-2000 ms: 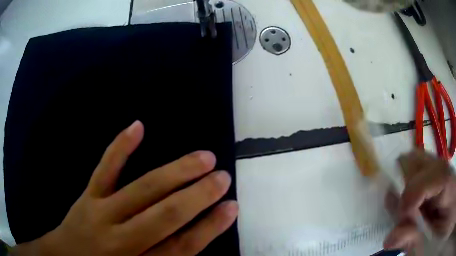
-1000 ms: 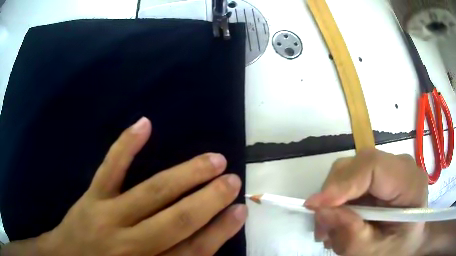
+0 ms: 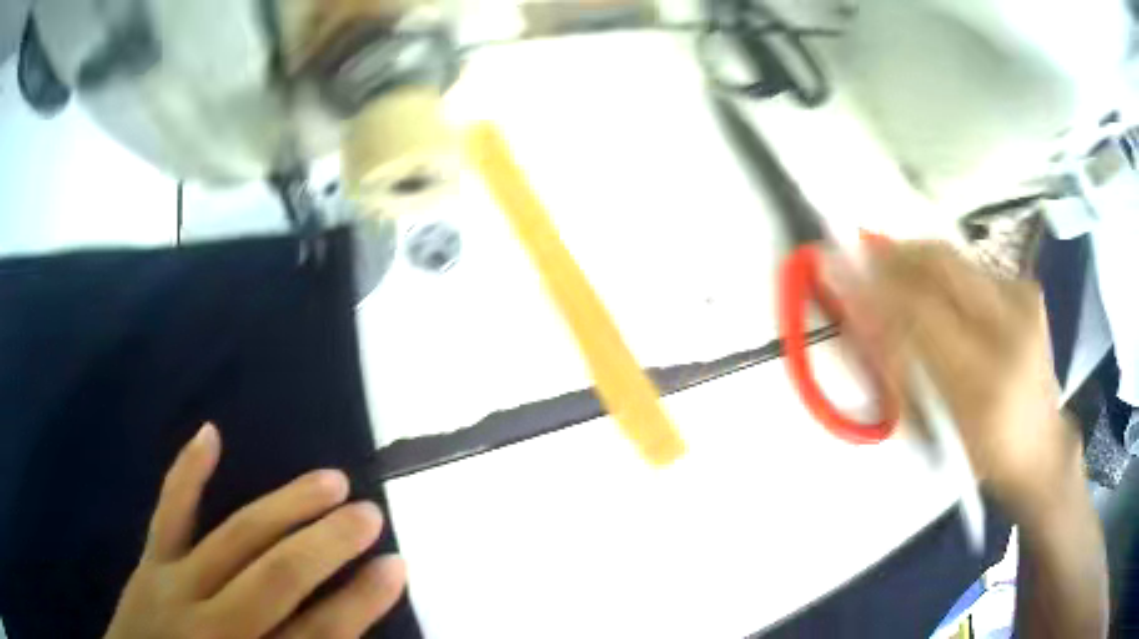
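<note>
The black cloth panel lies flat at the left, its top right corner under the presser foot. My left hand rests flat on its lower right part, fingers spread, fingertips near the right edge. My right hand is blurred at the right, over the handles of the red-handled shears. A blurred white pencil slants down from its fingers, its upper part mostly hidden. The tan template strip lies slanted on the machine bed, touched by neither hand.
The cream machine head and a blurred beige knob are at the upper left. Black snips lie behind the shears. A ragged dark strip crosses the white bed. Patterned cloth and white pieces are at the far right.
The view has swung right. My right hand has moved with the pencil from the panel's edge to the shears, and the pencil now slants downward. My left hand stays on the panel.
</note>
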